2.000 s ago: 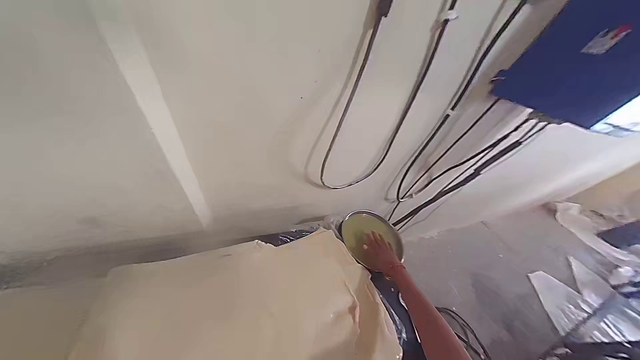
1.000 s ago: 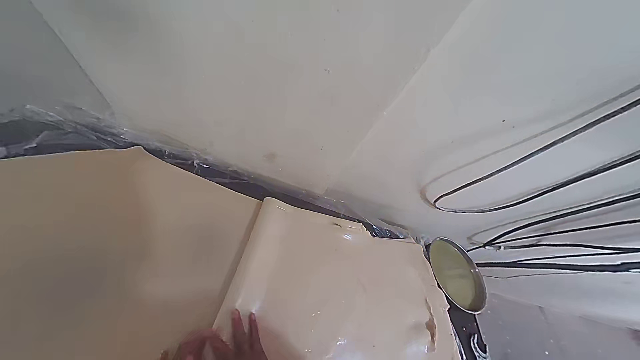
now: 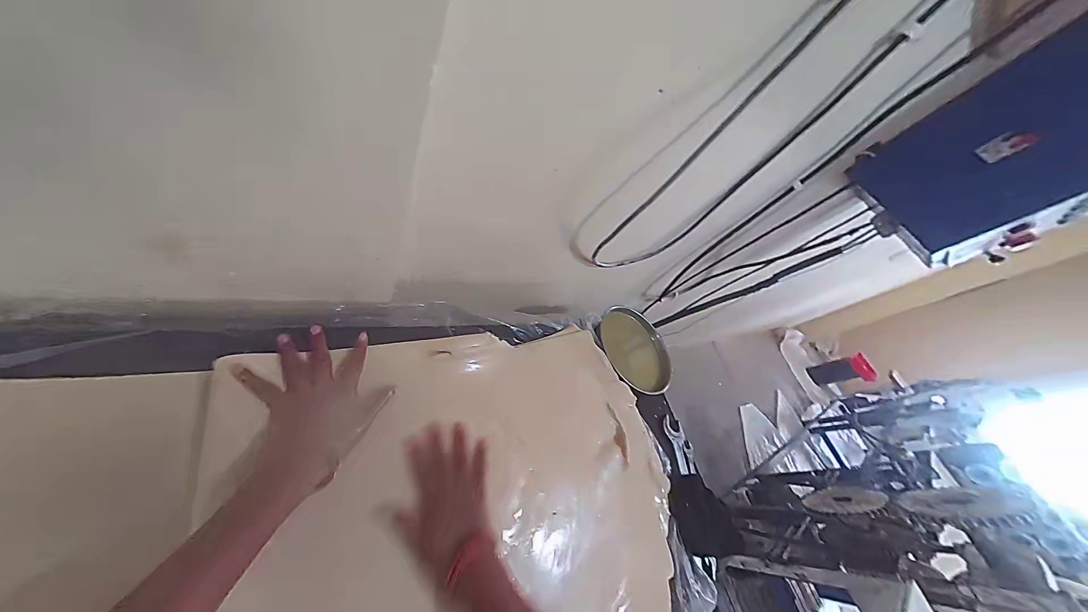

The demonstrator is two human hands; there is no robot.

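Note:
A glossy cream-coloured sheet (image 3: 544,476) with a torn right edge lies over a flat, paler tan sheet (image 3: 93,476). My left hand (image 3: 310,416) rests on the glossy sheet near its far left corner, fingers spread, fingertips reaching past the far edge. Lower and to the right, my right hand (image 3: 450,501), with a red band at the wrist, is over the same sheet, slightly blurred; whether it touches is unclear. Neither hand grips anything. Beyond the sheet's far right corner sits a round metal dish (image 3: 636,350) with yellowish contents.
A wall with looped black cables (image 3: 722,204) and a blue box (image 3: 986,144) rises beyond the sheets. Wrenches (image 3: 678,444) and a black cloth-like item (image 3: 701,514) lie along the right edge. A cluttered rack with round toothed blades (image 3: 846,500) stands at the right.
Two seconds ago a hand was at the round dish; now both hands are over the glossy sheet. My left hand has come to its far edge. The view has swung considerably.

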